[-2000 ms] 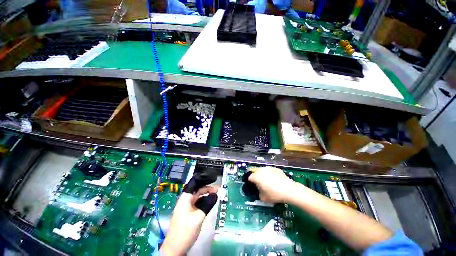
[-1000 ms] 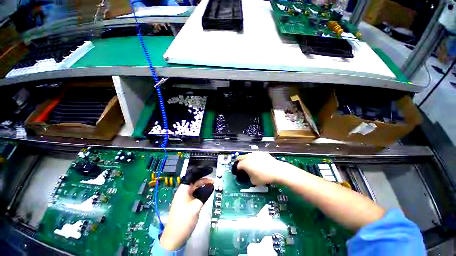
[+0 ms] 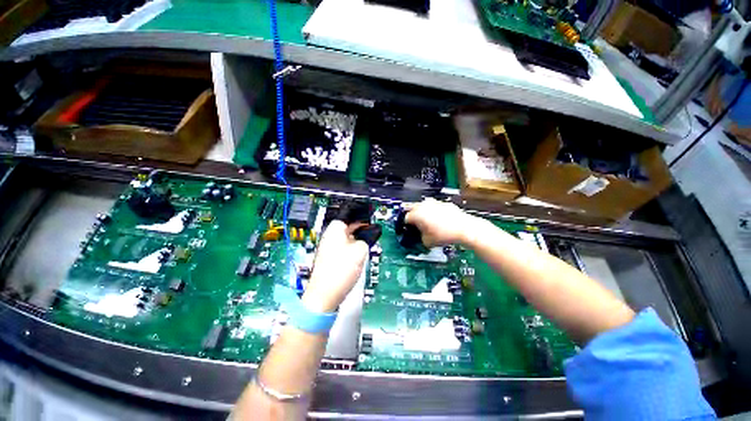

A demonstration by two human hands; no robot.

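Two large green circuit boards with white patches lie side by side, a left board (image 3: 206,284) and a right board (image 3: 395,284). My right hand (image 3: 435,224) is at the upper left part of the right board, its black-covered fingertips pointing down on it. My left hand (image 3: 344,251), with black fingertip covers and a light blue wrist band, is over the gap between the boards, fingers curled. Whether either hand holds a small part cannot be told, as the black coverings hide the fingertips.
Under the shelf stand a bin of white parts (image 3: 317,141), a black bin (image 3: 405,158), a narrow carton (image 3: 487,156) and a larger carton (image 3: 601,177). Another carton (image 3: 132,123) is at left. A blue coiled cord (image 3: 279,115) hangs in front. A metal rail (image 3: 189,380) runs along the near side.
The view has tilted down, so boards and bins appear higher and the near rail shows. My right hand stays at the right board's upper left. My left hand stays near the gap.
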